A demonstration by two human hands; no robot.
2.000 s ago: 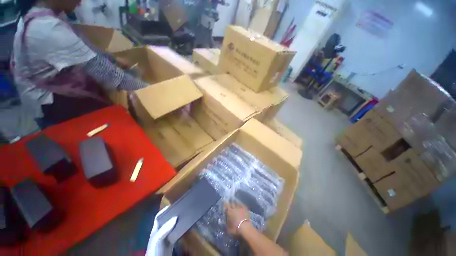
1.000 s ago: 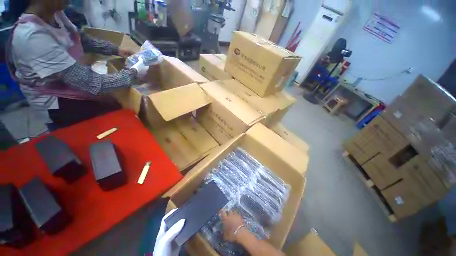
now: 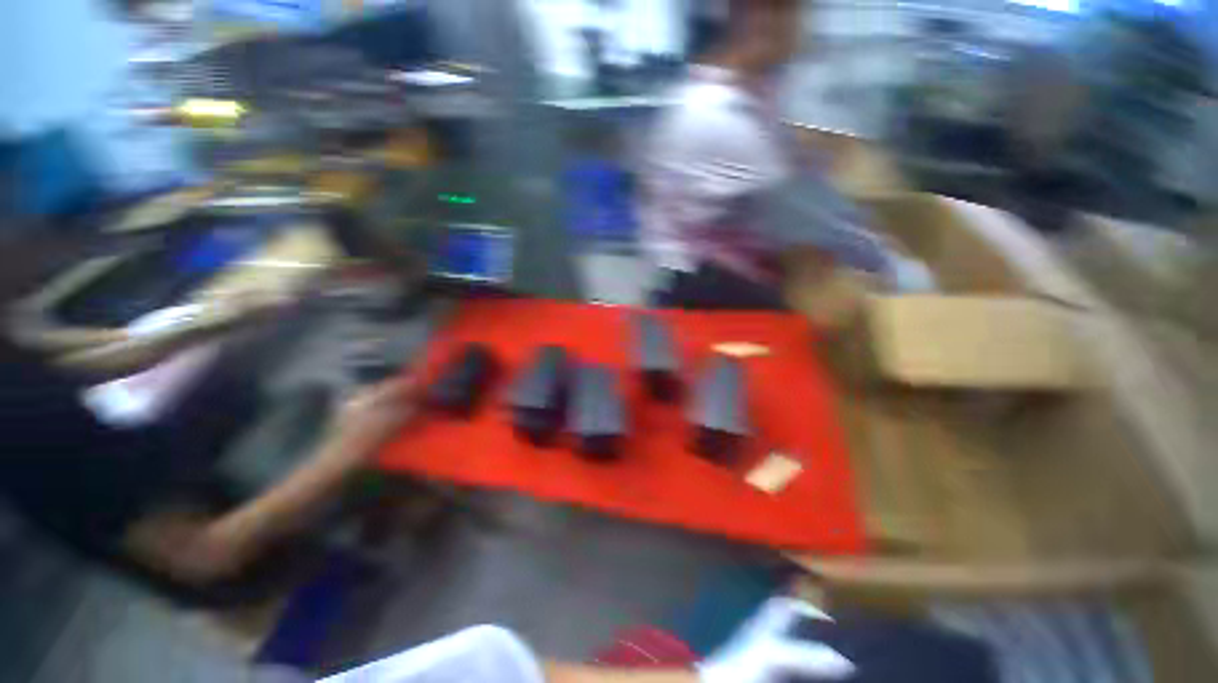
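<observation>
The view is strongly blurred. My left hand (image 3: 781, 646), in a white glove, is at the bottom edge and holds a black part (image 3: 922, 651), which is cut off by the frame. My right hand is not in view. Bagged parts (image 3: 1069, 640) show as greyish stripes in the large carton (image 3: 988, 576) at the bottom right. Several black parts (image 3: 597, 411) stand or lie on the red table cover (image 3: 655, 494) in front of me. Two small pale strips (image 3: 773, 472) lie near its right side.
A person in dark clothes at the left reaches a bare arm (image 3: 287, 500) to the table's left edge. A coworker (image 3: 708, 174) stands beyond the table beside an open carton (image 3: 982, 340). A machine with a small blue screen (image 3: 473, 254) is behind the table.
The view has swung left, bringing the left person and machine into sight. My left hand still has the black part. My right hand has left the picture.
</observation>
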